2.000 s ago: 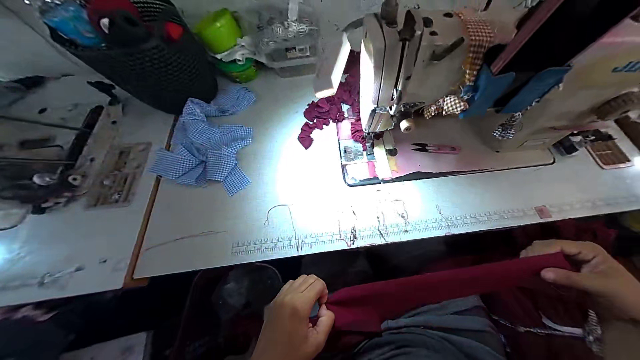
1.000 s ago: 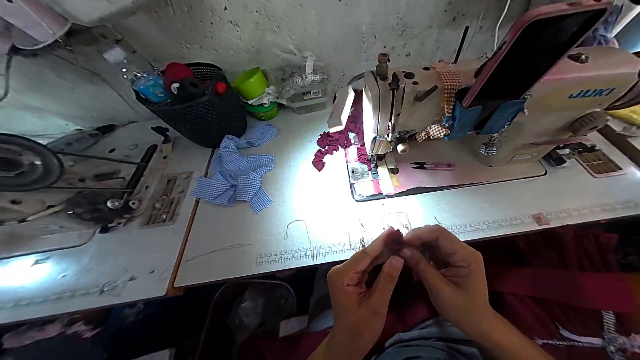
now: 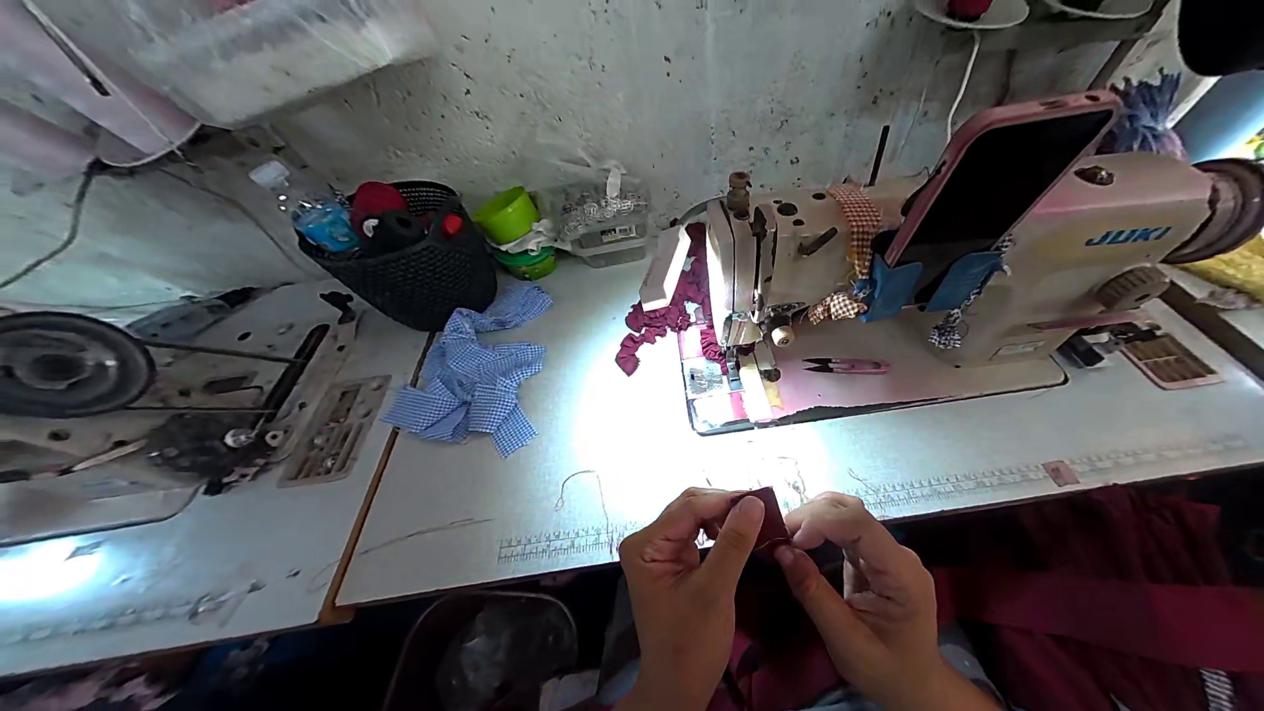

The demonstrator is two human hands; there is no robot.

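Observation:
Close together at the table's front edge, my left hand (image 3: 691, 583) and my right hand (image 3: 864, 592) pinch a small folded end of maroon fabric (image 3: 768, 523) between thumbs and fingers. Whether the piece runs on below my hands is hard to tell. Beyond them stands a Juki sewing machine (image 3: 1057, 237) with its lamp lit near the needle. Gathered maroon fabric (image 3: 657, 321) lies left of the needle area. Pink-handled thread snips (image 3: 846, 365) rest on the machine bed. More maroon cloth (image 3: 1106, 612) lies below the table edge at the right.
Blue checked fabric strips (image 3: 479, 380) lie beside a black woven basket (image 3: 410, 272). Behind are a green cup (image 3: 507, 215) and a clear plastic box (image 3: 602, 222). A phone (image 3: 1007, 183) leans against the machine. Another sewing machine (image 3: 109, 434) is at left; a printed ruler (image 3: 563, 545) runs along the front edge.
Two seconds ago my hands were apart with a maroon strip stretched between them; now they are together, holding a small fabric end up over the table's edge. The view has tilted up.

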